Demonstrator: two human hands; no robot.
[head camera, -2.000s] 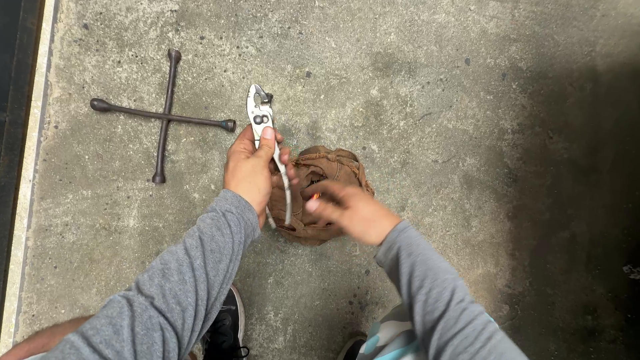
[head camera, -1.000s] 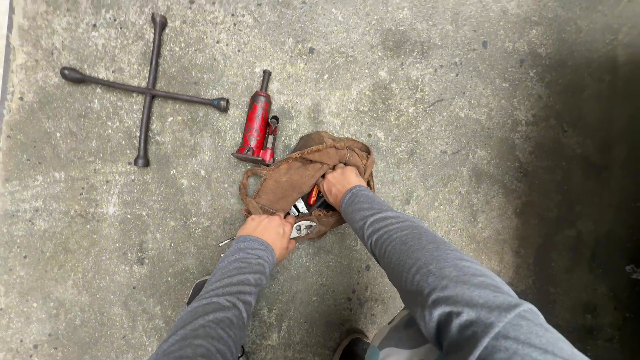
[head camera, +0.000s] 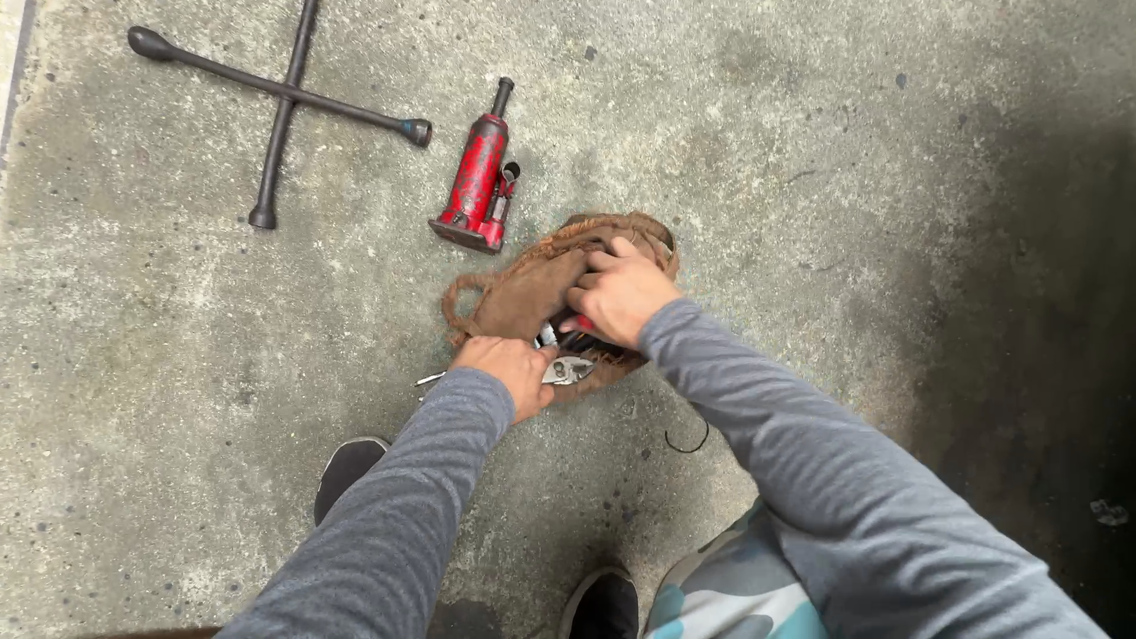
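A worn brown fabric tool bag (head camera: 528, 297) lies on the concrete floor with its mouth partly spread. My left hand (head camera: 510, 373) is closed around metal slip-joint pliers (head camera: 568, 370); their jaws point right across the bag's near edge and a handle end sticks out at left. My right hand (head camera: 617, 293) grips the bag's upper edge, fingers curled over the fabric. Between the hands, a red item (head camera: 583, 323) and other tools show in the opening, too covered to name. A red bottle jack (head camera: 477, 177) lies just beyond the bag, touching neither hand.
A four-way lug wrench (head camera: 286, 92) lies on the floor at upper left. A thin dark curved piece (head camera: 688, 439) is on the floor near my right forearm. My shoes (head camera: 603, 605) are at the bottom, and a dark stain or shadow covers the right side.
The pliers, held up above the bag two seconds ago, are now low at its near edge in my left hand. My right hand has come onto the bag's fabric.
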